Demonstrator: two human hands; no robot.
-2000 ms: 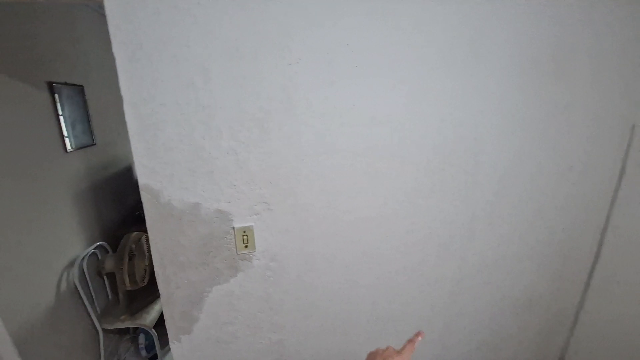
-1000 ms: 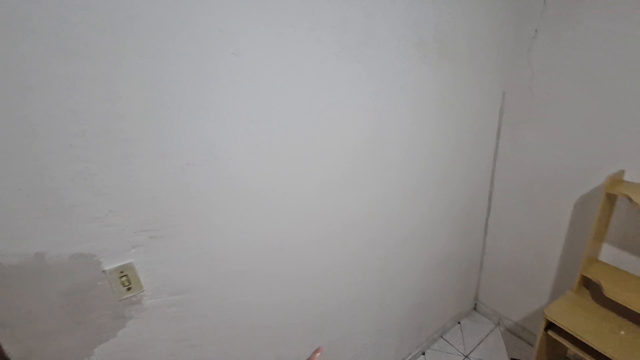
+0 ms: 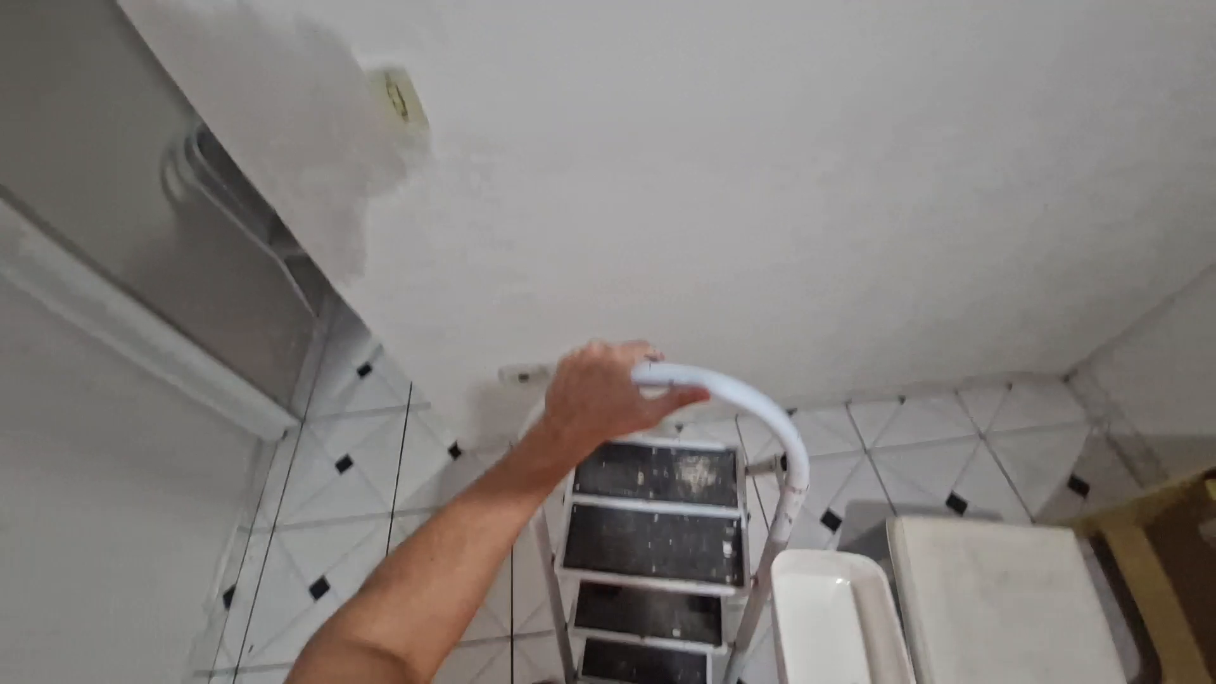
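Note:
My left hand (image 3: 597,394) is wrapped around the top of the curved white handrail (image 3: 760,404) of a metal stepladder. Below the hand, the stepladder's black-topped steps (image 3: 655,541) go down toward the bottom edge of the view. My left forearm reaches in from the lower left and crosses beside the steps. Just right of the ladder's side rail is a white plastic tray (image 3: 836,627). My right hand is out of view.
Ahead stands a white wall (image 3: 712,209) with a grey damp-looking patch and a switch plate (image 3: 401,100). A low outlet (image 3: 525,374) is behind the handrail. White floor tiles (image 3: 351,494) have black insets. A white box-like surface (image 3: 1007,598) and wooden furniture (image 3: 1154,560) are at right.
The view has tilted down to the floor and stepladder. Earlier, only a fingertip showed at the bottom edge against the wall; now my left hand holds the handrail.

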